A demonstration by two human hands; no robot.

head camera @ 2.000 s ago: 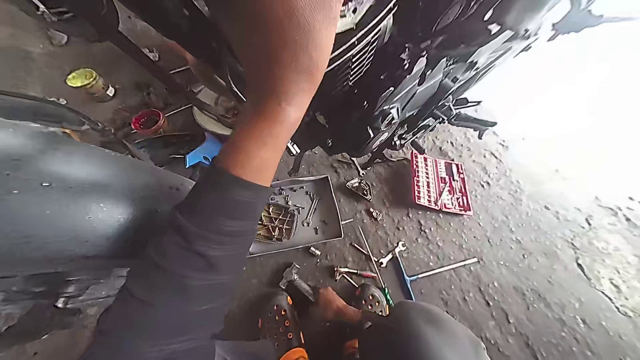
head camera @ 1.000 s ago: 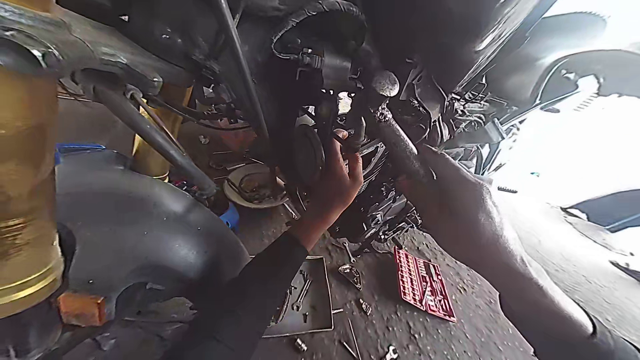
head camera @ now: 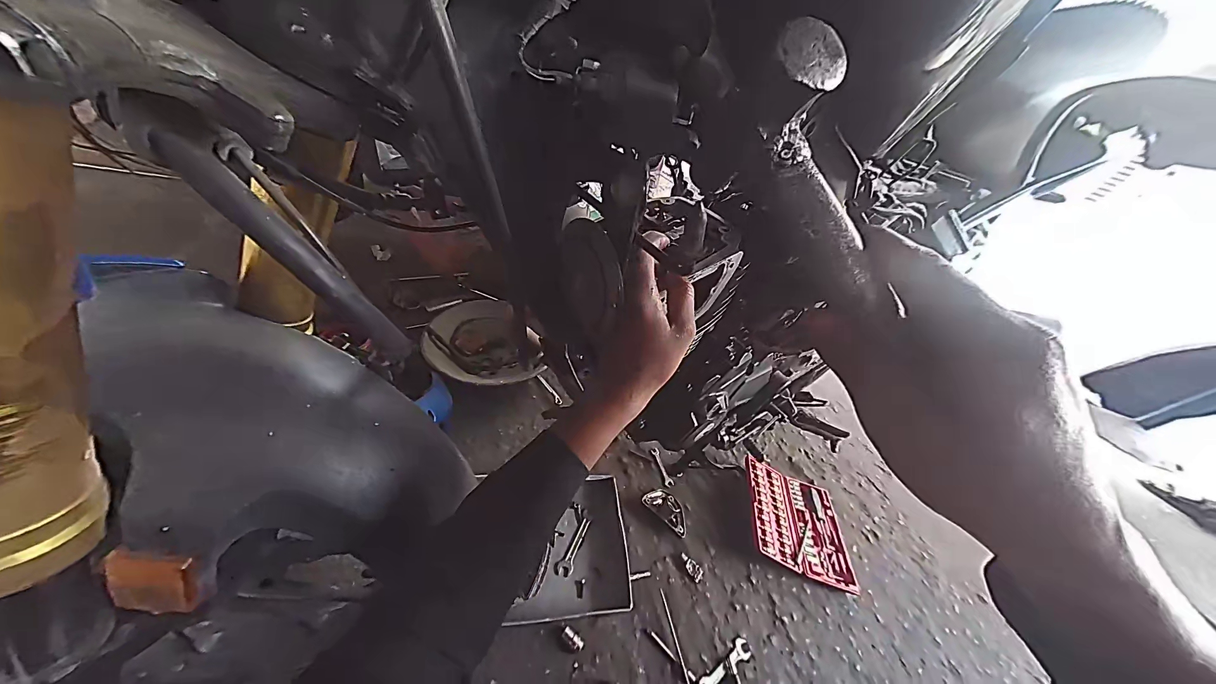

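My left hand (head camera: pixel 651 328) reaches up among dark parts of a motorcycle, its fingertips at a dark part beside a round black piece (head camera: pixel 591 271). Whether the fingers hold anything cannot be told. On the right, my right hand (head camera: pixel 912 294) is wrapped around a thick dark cylindrical bar (head camera: pixel 817 209), which has a pale, worn round end (head camera: pixel 811 53). Shadow hides much of the parts between the two hands.
A red socket-set case (head camera: pixel 803 527) lies on the rough ground. Nearby are a grey metal tray (head camera: pixel 608 570) with wrenches, a loose wrench (head camera: pixel 730 662) and a round basin (head camera: pixel 442 351). A grey fender (head camera: pixel 275 389) and gold fork tubes (head camera: pixel 43 361) stand at the left.
Two seconds ago one arm reached up and the other hand was low by the tools. Both hands are now up at the motorcycle parts. The view has shifted greatly.
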